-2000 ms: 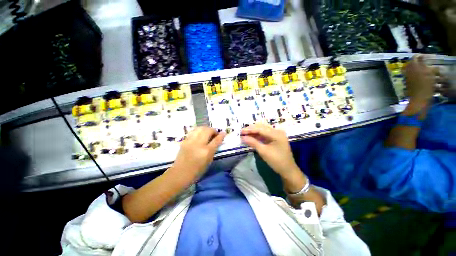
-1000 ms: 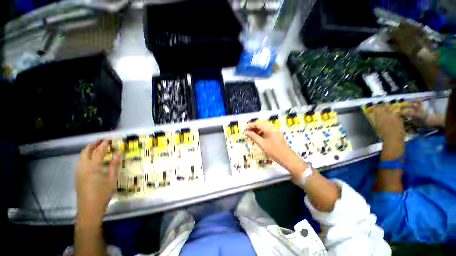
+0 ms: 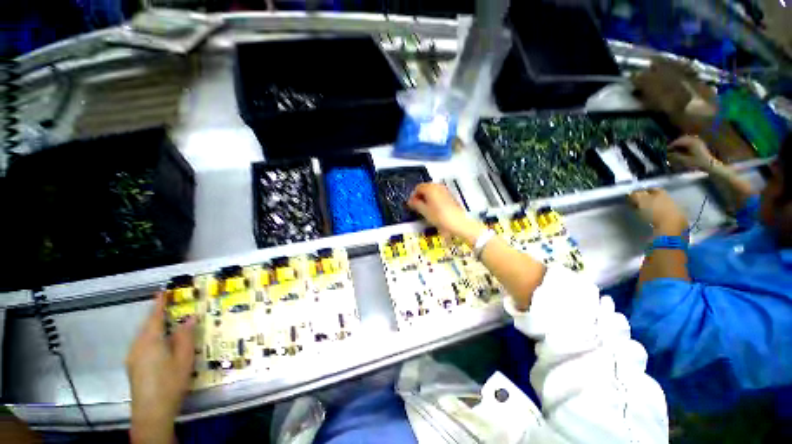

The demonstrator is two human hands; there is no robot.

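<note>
Two cream-yellow circuit board panels lie on the pale metal line rail, with yellow blocks along their far edges. My left hand [image 3: 163,364] is at the left end of the left panel [image 3: 278,334], thumb and fingers around that edge. My right hand [image 3: 437,208] reaches over the right panel [image 3: 417,290] to the front right of the bin of dark components [image 3: 401,186]; its fingertips are small and blurred, so whether they hold a piece cannot be told. My right forearm covers part of the right panel.
The bin of blue components [image 3: 352,199] and the bin of silvery-dark components [image 3: 285,204] stand behind the rail [image 3: 373,290]. A large black bin [image 3: 95,204] is at left, another [image 3: 321,91] behind. A wide green component tray [image 3: 547,156] and a neighbour in blue [image 3: 721,303] are at right.
Both hands left the middle of the panels. The left went to the left panel's left end; the right moved over the right panel, then back to the dark components bin. The view shifted.
</note>
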